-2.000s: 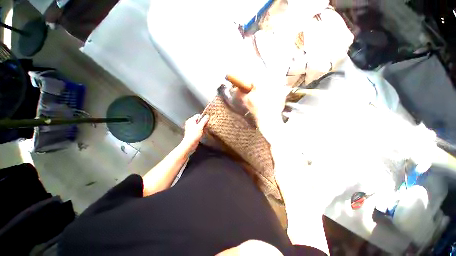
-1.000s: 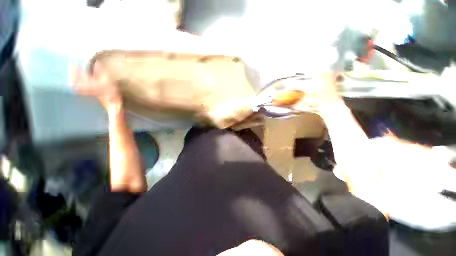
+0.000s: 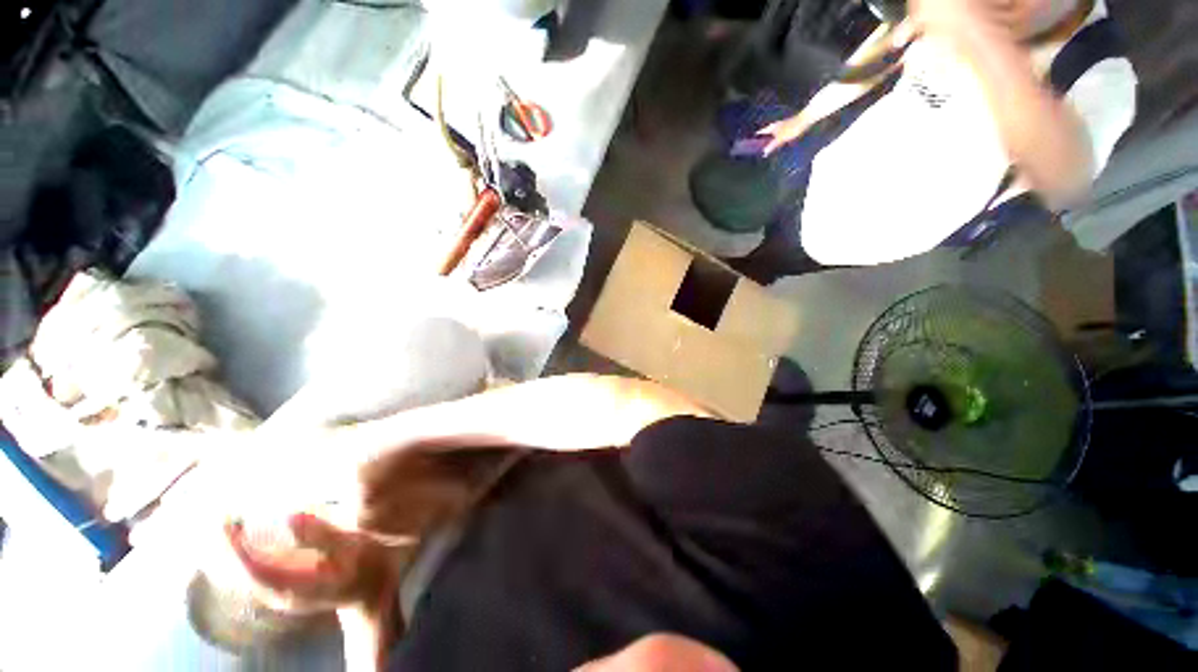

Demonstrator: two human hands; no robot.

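Observation:
The brown garment (image 3: 440, 492) lies along the near table edge against my dark clothing, partly behind my right forearm. My left hand (image 3: 283, 558) is blurred at the lower left, beside the garment; its hold is unclear. My right forearm reaches left across the garment. My right hand is washed out by glare, so its fingers cannot be made out. The steam iron (image 3: 515, 250), silver with an orange-brown handle, rests at the table's far corner, away from both hands.
Crumpled pale garments (image 3: 118, 348) and a blue strip (image 3: 59, 505) are at the left. A red and black round object (image 3: 526, 121) lies behind the iron. A cardboard box (image 3: 677, 322), a floor fan (image 3: 972, 400) and a seated person (image 3: 920, 145) are beyond the table.
The view has swung right. The iron, beside my right hand before, now rests apart from it. My right arm now reaches left over the garment.

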